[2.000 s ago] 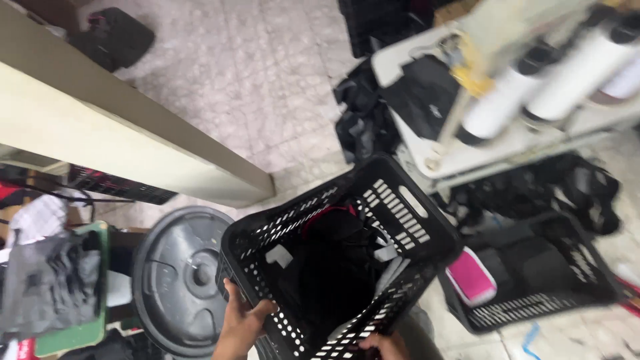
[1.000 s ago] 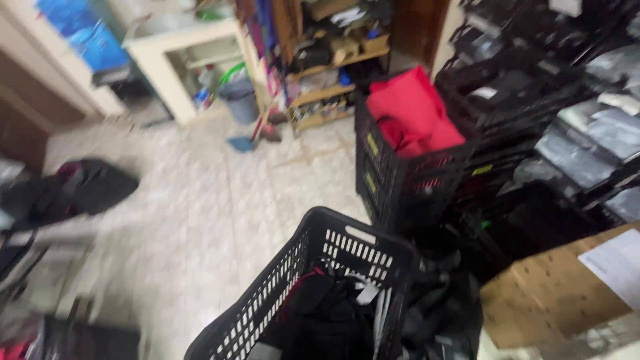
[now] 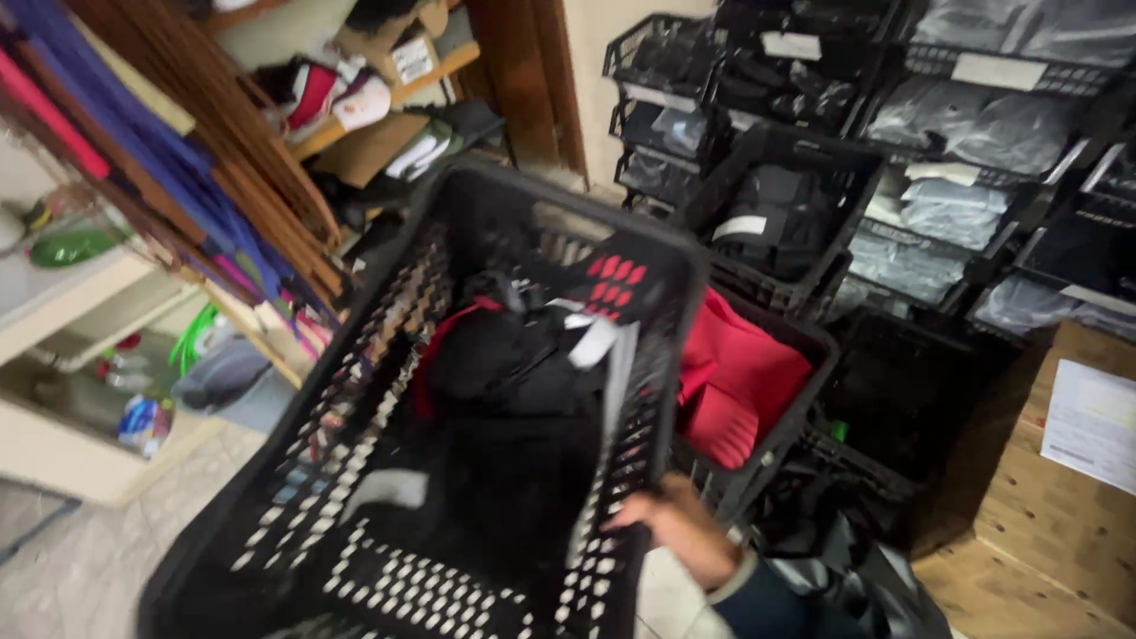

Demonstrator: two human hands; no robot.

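A black perforated plastic crate (image 3: 685,266) fills the middle of the head view, tilted, with its handle end away from me. Inside it lie black fabric items (image 3: 515,364) with red trim, a white tag (image 3: 593,342) and a pale strip along the right wall. My right hand (image 3: 679,524) grips the crate's right side wall. My left hand is out of the picture. Just beyond the crate's right side, red fabric (image 3: 737,382) fills another black crate (image 3: 821,355).
Stacked black crates (image 3: 998,73) with plastic-wrapped goods stand at the right. A cardboard box (image 3: 1021,524) with a paper on it is at lower right. Shelves (image 3: 435,71) and hanging straps (image 3: 177,151) are at upper left, above a low cabinet (image 3: 53,453).
The view has swung from a table and round bin to the shelves and crate stacks, and the carried crate has come along. My left hand, seen earlier on the crate, has left the view.
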